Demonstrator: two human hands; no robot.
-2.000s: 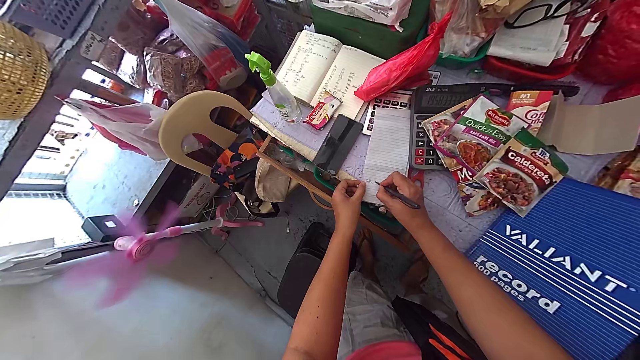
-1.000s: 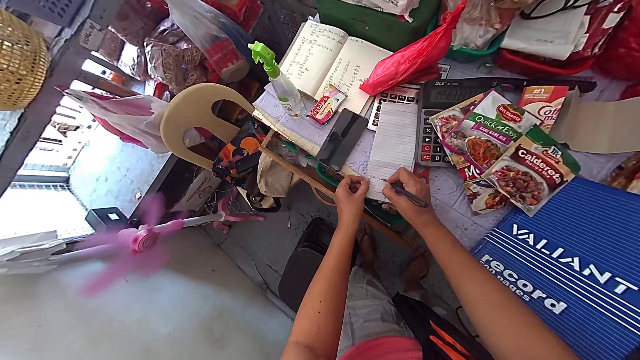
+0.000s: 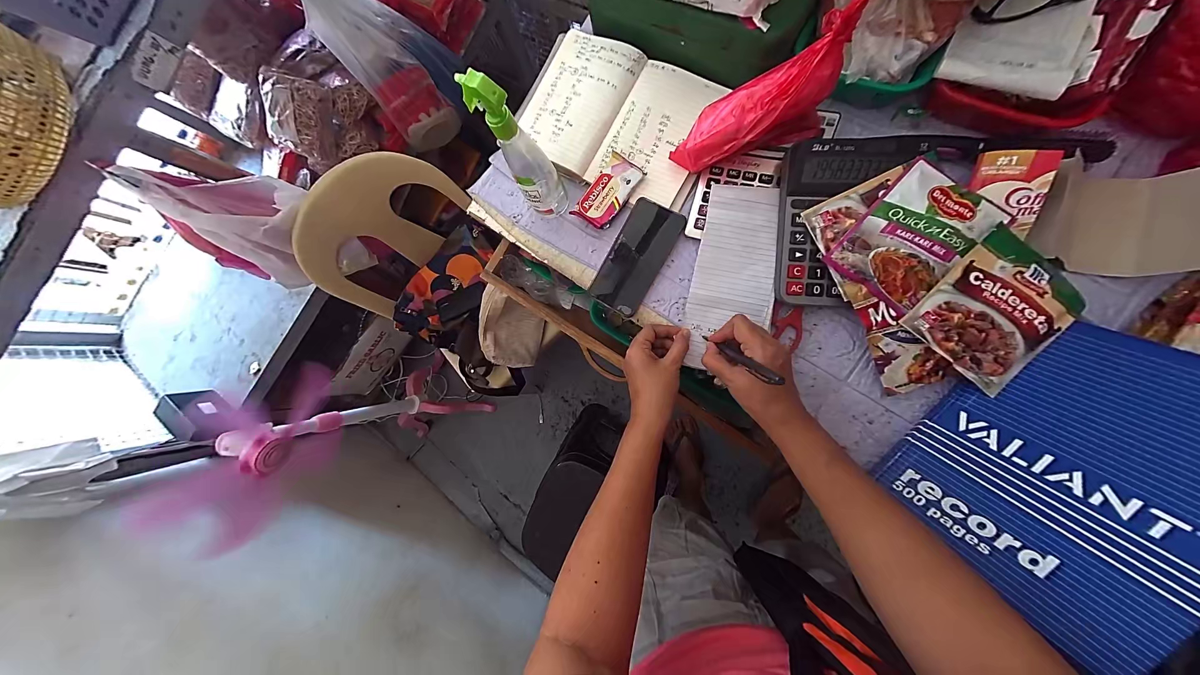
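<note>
My right hand (image 3: pixel 756 366) is closed around a dark pen (image 3: pixel 750 364), its tip at the lower part of a narrow lined paper pad (image 3: pixel 734 248) with a little handwriting. My left hand (image 3: pixel 656 361) is at the pad's lower left edge, thumb and fingertips together; whether it pinches the paper I cannot tell. Left of the pad lies a dark phone-like object (image 3: pixel 639 255). A large dark calculator (image 3: pixel 814 234) lies right of the pad, and a white calculator (image 3: pixel 717 180) is partly under its top. Farther right, several seasoning mix packets (image 3: pixel 919 234) overlap.
A blue record book (image 3: pixel 1059 478) covers the table's right front. Farther back are an open notebook (image 3: pixel 614 108), a spray bottle (image 3: pixel 530 159), a red biscuit pack (image 3: pixel 607 192) and a red plastic bag (image 3: pixel 769 94). Left stand a beige chair (image 3: pixel 323 220) and a pink fan (image 3: pixel 265 452) with blurred blades.
My right hand with the pen has shifted slightly at the pad's lower end. My left hand stays beside it. The things on the table have not plainly moved.
</note>
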